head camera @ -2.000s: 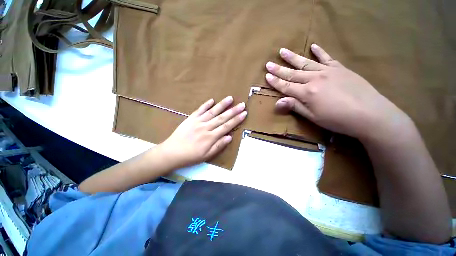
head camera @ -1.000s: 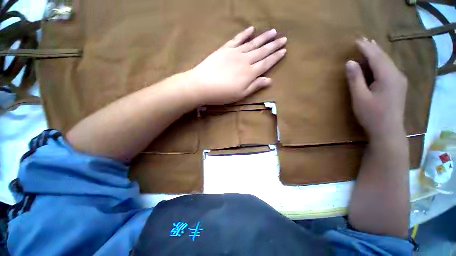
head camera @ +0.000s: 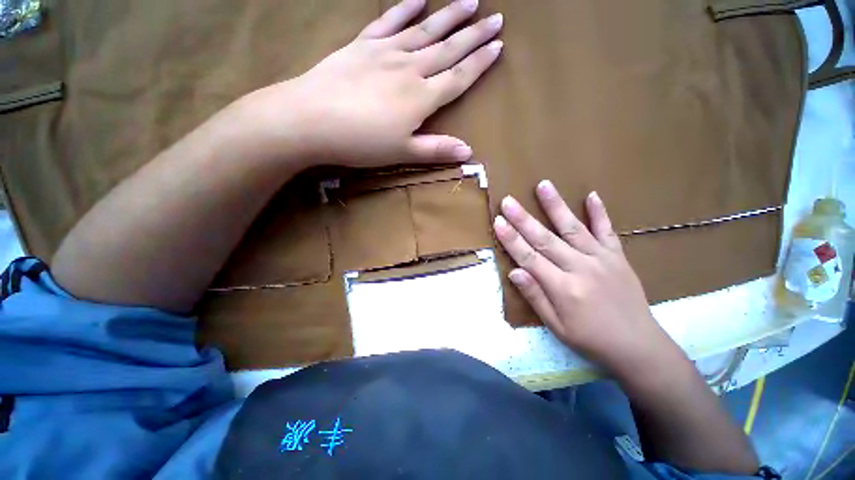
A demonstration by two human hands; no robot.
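A large flat brown bag body panel [head camera: 600,103] lies on the white table. A square cut-out [head camera: 427,309] at its near edge shows the white table top. Small white tabs [head camera: 475,173] mark the notch corners. A lower brown layer [head camera: 272,328] shows under the main panel. My left hand [head camera: 384,89] lies flat on the panel above the notch, fingers spread, holding nothing. My right hand [head camera: 567,267] lies flat just right of the notch, fingers apart, partly over the lower layer.
A glue bottle [head camera: 814,258] with yellowish liquid and a red-and-white label stands on the table at the right. A brown strap [head camera: 820,42] loops at the upper right; another strap end [head camera: 33,96] lies at the left. Shiny wrapping shows top left. Yellow floor lines show lower right.
My right hand has come down and left to lie flat beside the notch. My left hand has shifted up and left in view. The glue bottle shows more fully.
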